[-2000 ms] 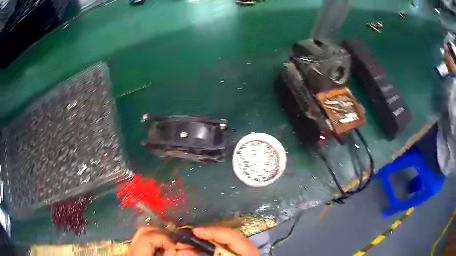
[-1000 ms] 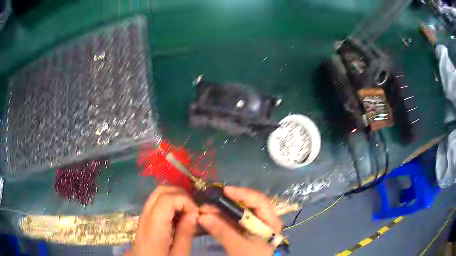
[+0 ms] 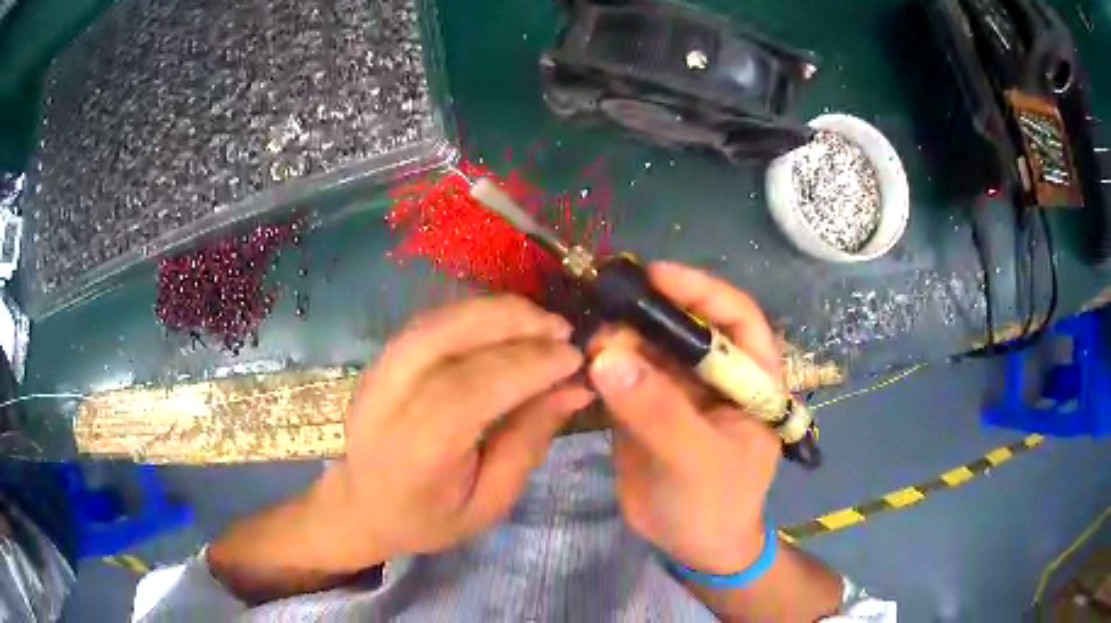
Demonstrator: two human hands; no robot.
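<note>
My right hand (image 3: 697, 426) is shut on a soldering iron (image 3: 664, 314) with a black grip and worn cream handle. Its metal tip points up and left over a loose pile of short red wires (image 3: 469, 231). My left hand (image 3: 457, 408) is bare, with its fingertips pinched together and meeting my right fingertips just below the iron's grip. Anything between the fingertips is too small and hidden to tell. Both hands are above the worn wooden strip (image 3: 213, 417). A pile of maroon bead-like parts (image 3: 219, 282) lies left of the red wires.
A clear tray (image 3: 232, 134) of small grey parts is at the upper left. A black boxy frame (image 3: 670, 73) stands beside a white bowl (image 3: 898, 195) of silvery bits. A dark device with an orange-brown holder (image 3: 1045, 146) and cables is at the right. Blue stools (image 3: 1054, 389) are below the bench.
The view has tilted down, so the bench items sit higher and both forearms show. The iron stays in my right hand, and my fingertips remain together.
</note>
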